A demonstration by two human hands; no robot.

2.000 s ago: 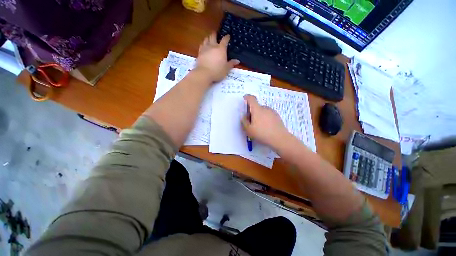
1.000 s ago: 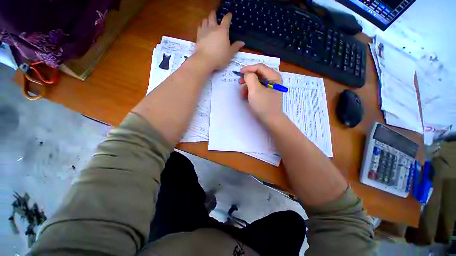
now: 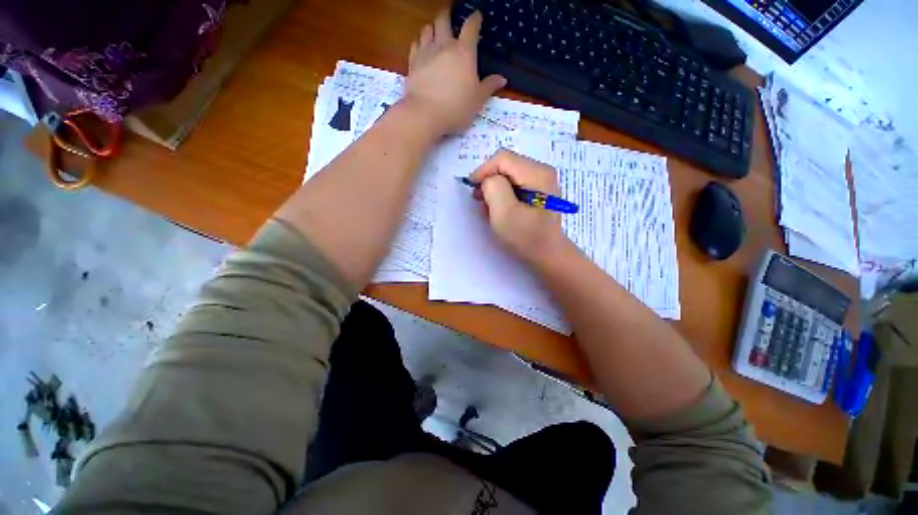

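My right hand (image 3: 518, 206) holds a blue-black ballpoint pen (image 3: 547, 200) with its tip at the upper part of the note sheet (image 3: 473, 256), just below a few handwritten lines. My left hand (image 3: 446, 75) rests with fingers spread, its fingertips at the left end of the black keyboard (image 3: 614, 75) and its heel at the top of the papers. It holds nothing. A densely printed sheet (image 3: 629, 226) lies under the right side of the note sheet. A style sheet with a small black garment picture (image 3: 342, 114) lies at the left, partly covered by my left forearm.
A black mouse (image 3: 718, 220) lies right of the papers, with a calculator (image 3: 790, 332) and a blue tool (image 3: 857, 374) beyond. Loose papers (image 3: 815, 186) lie far right. Scissors (image 3: 86, 148) sit at the left desk edge near a dark purple cloth (image 3: 96, 50). The monitor (image 3: 795, 22) is partly visible.
The pen was pointing down the sheet in my right hand; its tip is now on the paper's upper part, slightly lower than a second ago. My left hand stays at the keyboard. The view has shifted.
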